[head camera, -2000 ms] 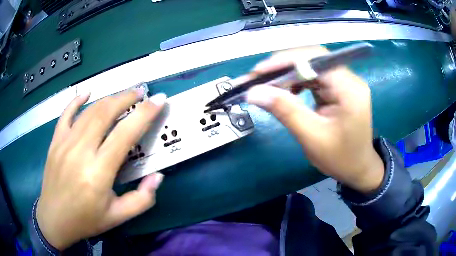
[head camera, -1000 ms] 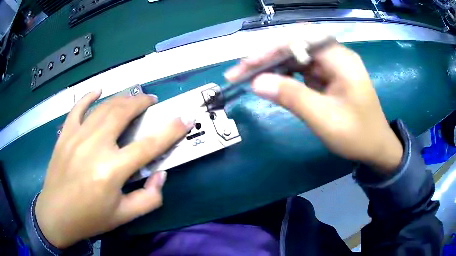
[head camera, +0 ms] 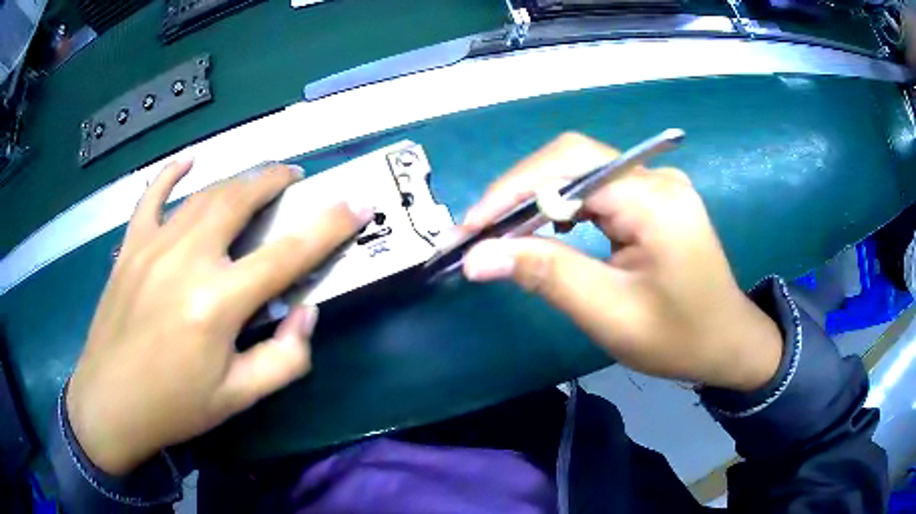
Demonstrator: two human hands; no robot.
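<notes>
The silver-grey carrier fixture (head camera: 347, 263) lies slanted on the glossy green worktop, its notched right end and one hole group showing. My left hand (head camera: 186, 306) is spread over its left part, the index fingertip beside the hole group and the thumb at its near edge. The rest of the plate is hidden under this hand. My right hand (head camera: 603, 256) holds the tweezers (head camera: 573, 196) between thumb and fingers. The dark tips are low at the near right corner of the fixture; I cannot tell if they touch it. No small component is visible at the tips.
A white edge strip (head camera: 402, 98) runs behind the worktop (head camera: 783, 181). Beyond it, a loose fixture with several shiny round spots (head camera: 149, 103) lies on the green surface, and a darker one (head camera: 206, 14) lies farther back. Thin guide rails (head camera: 623, 28) stand at the far side.
The tweezers and right hand have moved down from the fixture's top face to its near right corner. The fixture's visible end has shifted left. The loose fixture beyond has moved right in view.
</notes>
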